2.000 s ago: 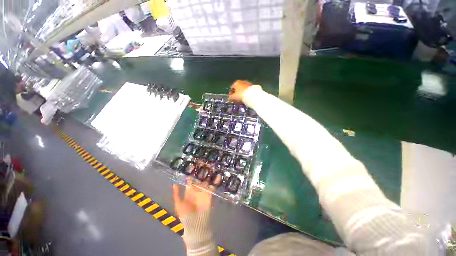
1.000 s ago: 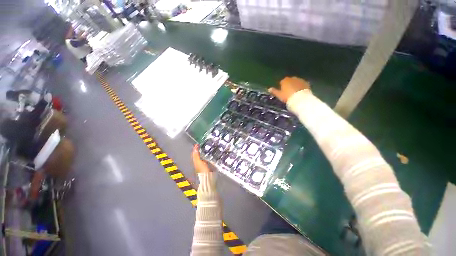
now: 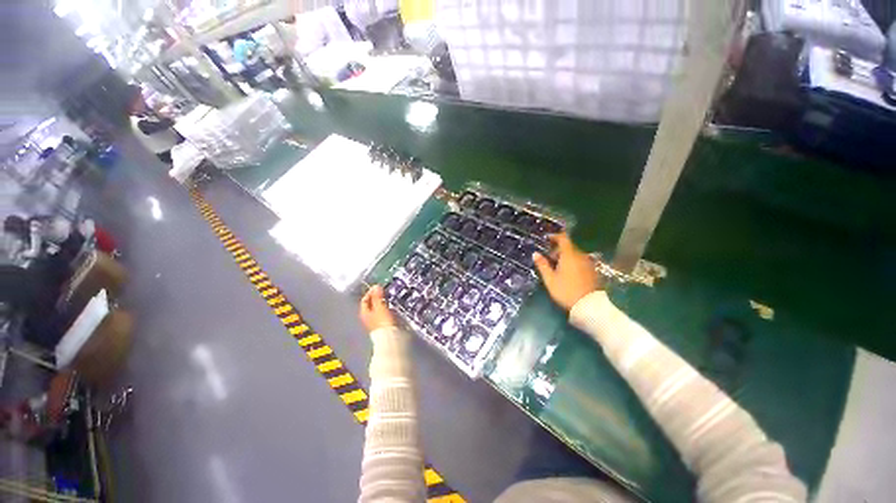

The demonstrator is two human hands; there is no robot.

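A clear blister tray (image 3: pixel 462 267) filled with rows of black watch case frames lies tilted across the green mat near the bench's front edge. My left hand (image 3: pixel 375 310) holds the tray's near left corner. My right hand (image 3: pixel 568 273) is at the tray's right side, with thumb and fingers on its edge near the far right corner. The fingertips are small and partly blurred. No tool is visible in either hand.
A white stack (image 3: pixel 344 201) lies left of the tray, with small black parts (image 3: pixel 395 162) at its far edge. A pale post (image 3: pixel 668 147) stands beyond my right hand. A white sheet (image 3: pixel 869 432) is at the right. Yellow-black tape (image 3: pixel 295 332) runs along the floor.
My left hand has moved from open beside the tray to its near left corner. My right hand has moved from the far edge to the right side. The camera view has shifted.
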